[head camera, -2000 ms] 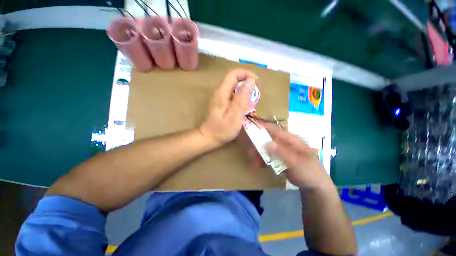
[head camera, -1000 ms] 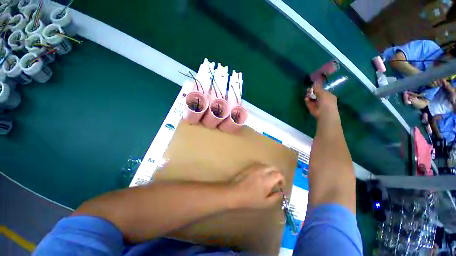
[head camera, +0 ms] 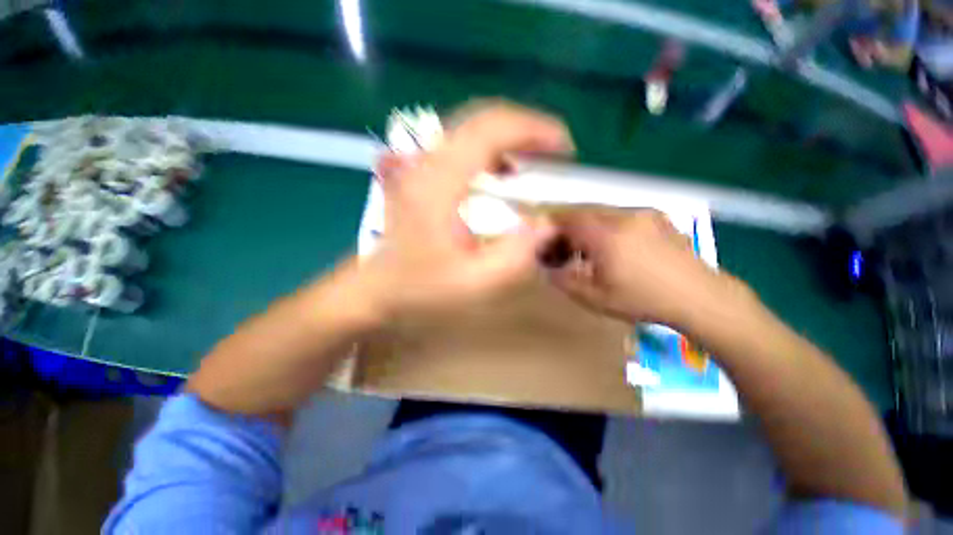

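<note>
The view is blurred. My left hand [head camera: 434,235] is raised over the cardboard mat [head camera: 491,361] and holds a small white piece [head camera: 489,214] at its fingers; the piece's full shape cannot be made out. My right hand [head camera: 637,261] is beside it, fingers bent close to the left fingertips, with a dark spot between them; whether it grips anything is unclear. White handle shells [head camera: 415,129] show behind my left hand at the mat's back left. The pink barrels below them are mostly hidden by that hand.
Many white motor units [head camera: 99,214] crowd the bench at left. A pink-and-white appliance [head camera: 661,78] lies on the green surface beyond the white rail. Printed sheets [head camera: 679,392] show at right. A black device with blue light [head camera: 857,266] and clear packs [head camera: 930,324] are far right.
My right hand has come back from beyond the rail to beside my left hand. The pink-and-white appliance lies there unheld. My left hand has risen and now holds a white piece. The view has turned.
</note>
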